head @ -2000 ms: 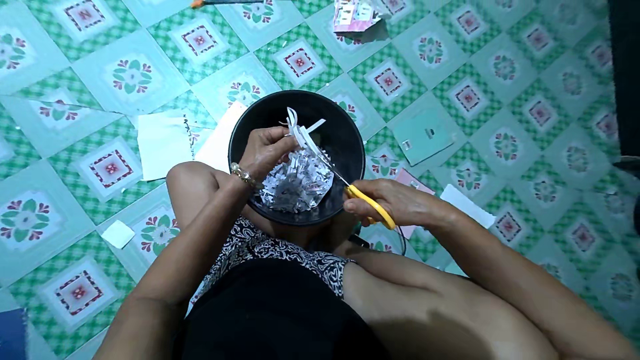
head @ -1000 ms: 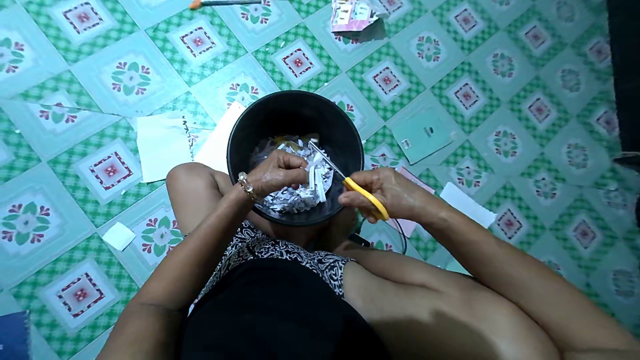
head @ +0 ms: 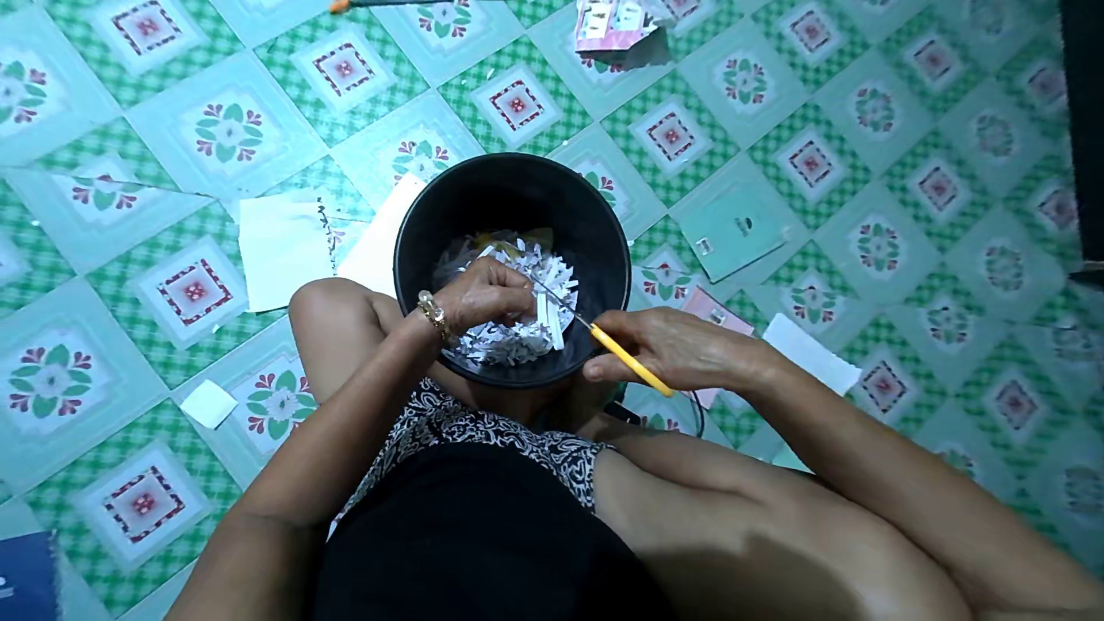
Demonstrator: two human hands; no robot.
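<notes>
My left hand (head: pixel 490 295), with a bracelet at the wrist, is inside the mouth of a black round bucket (head: pixel 617 259) and grips white paper strips (head: pixel 549 319). My right hand (head: pixel 660 348) holds yellow-handled scissors (head: pixel 630 359) at the bucket's right rim. Their blades point up and left, toward the strips near my left fingers. Below my left hand lies a heap of cut white paper (head: pixel 496 345) in the bucket, with something yellowish behind it. How far the blades are apart is hard to tell.
White sheets (head: pixel 280 250) lie left of the bucket, a small white piece (head: pixel 209 404) nearer my knee. On the right are a green booklet (head: pixel 733 228), a pink card (head: pixel 718 312) and a white paper (head: pixel 809 352). A crumpled pink-and-white paper (head: pixel 617 24) lies beyond the bucket.
Two seconds ago my left hand held long looped strips up near the bucket's far side; now it is lower, over the cut paper. The scissors have stayed near the right rim.
</notes>
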